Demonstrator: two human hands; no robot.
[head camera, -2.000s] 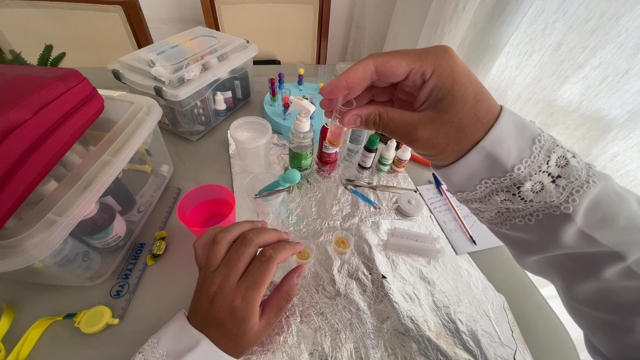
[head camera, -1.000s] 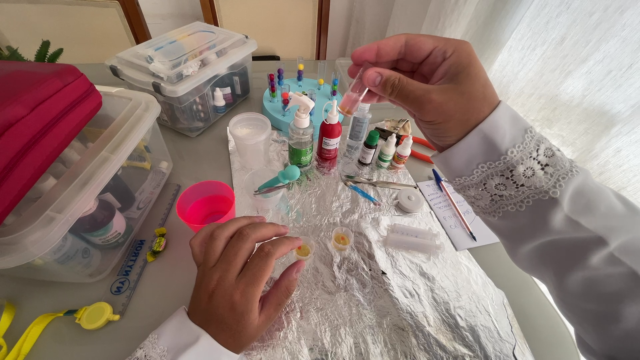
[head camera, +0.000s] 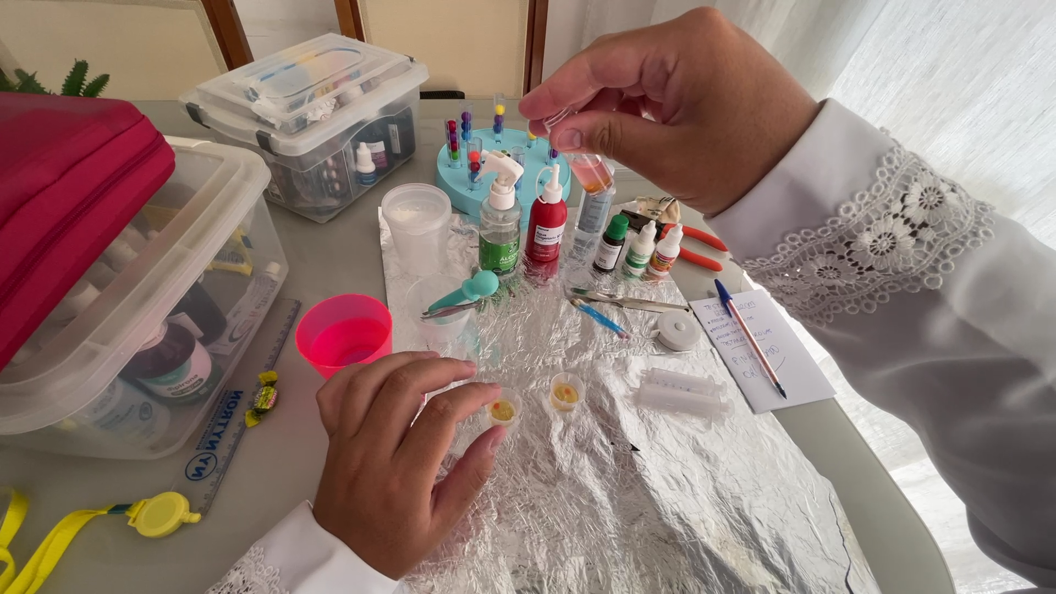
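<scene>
My right hand (head camera: 660, 107) pinches a small clear tube (head camera: 591, 172) holding orange-pink liquid, tilted above the bottles. My left hand (head camera: 404, 454) rests low over the crumpled aluminum foil (head camera: 528, 511), its index finger and thumb at the rim of a tiny clear cup (head camera: 502, 410) with yellow liquid; whether they grip it I cannot tell. Just to the right stands a second such cup (head camera: 567, 394), also with yellow liquid and an orange spot. Two clear plastic syringe-like tubes (head camera: 681, 394) lie farther right. A pink plastic cup (head camera: 344, 332) stands left of the foil.
Behind are a spray bottle (head camera: 500, 231), a red bottle (head camera: 546, 227), small dropper bottles (head camera: 638, 250) and a blue round rack (head camera: 462, 186) with beaded tubes. Tweezers (head camera: 631, 302), a pen (head camera: 749, 338) on paper, and orange-handled pliers (head camera: 701, 252) lie right. Plastic bins (head camera: 239, 330) stand left.
My right hand has lifted slightly and moved right with the tube since two seconds ago, uncovering more of the red bottle. My left hand stays by the tiny cup.
</scene>
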